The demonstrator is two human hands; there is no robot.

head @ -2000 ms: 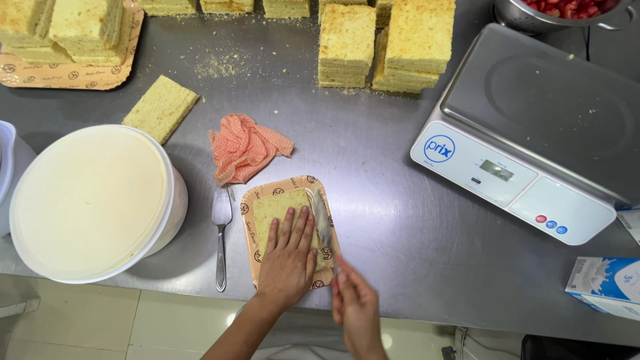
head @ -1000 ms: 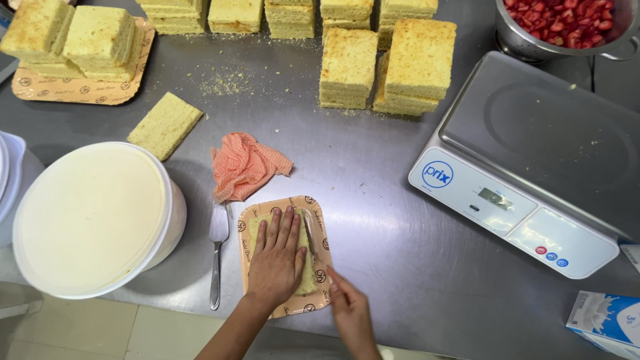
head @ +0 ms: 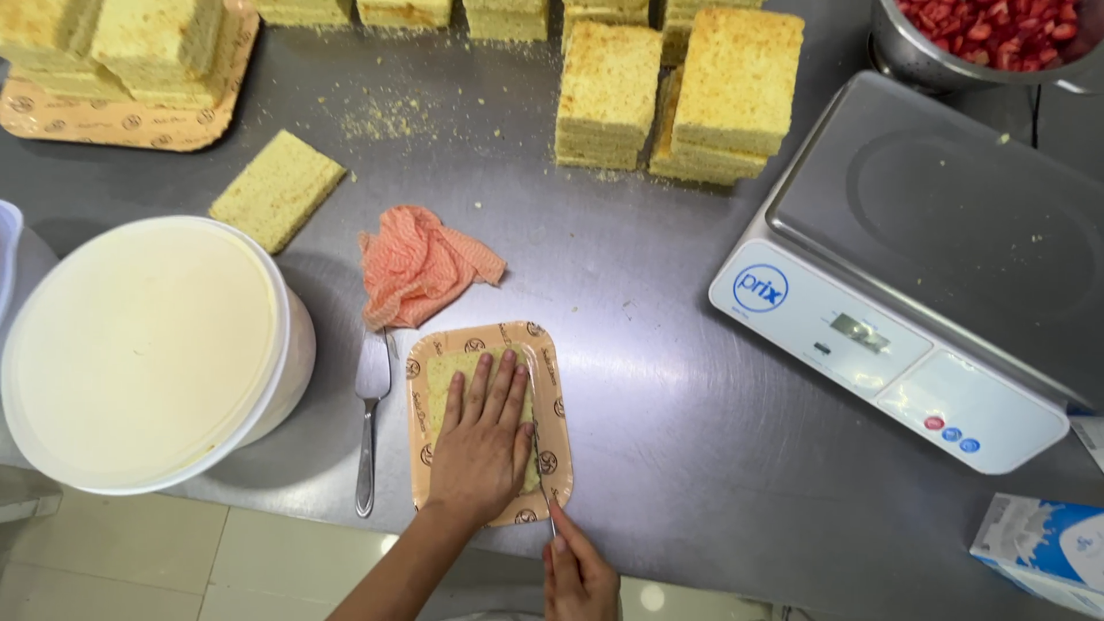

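Note:
My left hand (head: 483, 431) lies flat, fingers apart, on a thin rectangular slab of sponge cake (head: 444, 371) in a printed paperboard tray (head: 556, 405). My right hand (head: 580, 565) grips the handle of a knife (head: 542, 461), whose narrow blade runs along the cake's right edge; its tip is hard to make out. A metal cake server (head: 369, 414) rests on the steel table left of the tray. Just above the server is a crumpled coral cloth (head: 418, 263). Another sponge slab (head: 278, 190) lies on the table further up and left.
A lidded white tub (head: 151, 354) stands at left. Stacked sponge cakes (head: 608, 86) line the back, with more on a paperboard tray (head: 129, 125). At right are a digital scale (head: 862, 345), a metal colander (head: 949, 73) of cut strawberries (head: 992, 34) and a milk carton (head: 1044, 543).
The knife in my right hand, seen flatter and broader over the cake's right side two seconds ago, now shows a thin edge along that side. My left hand stays pressed on the cake.

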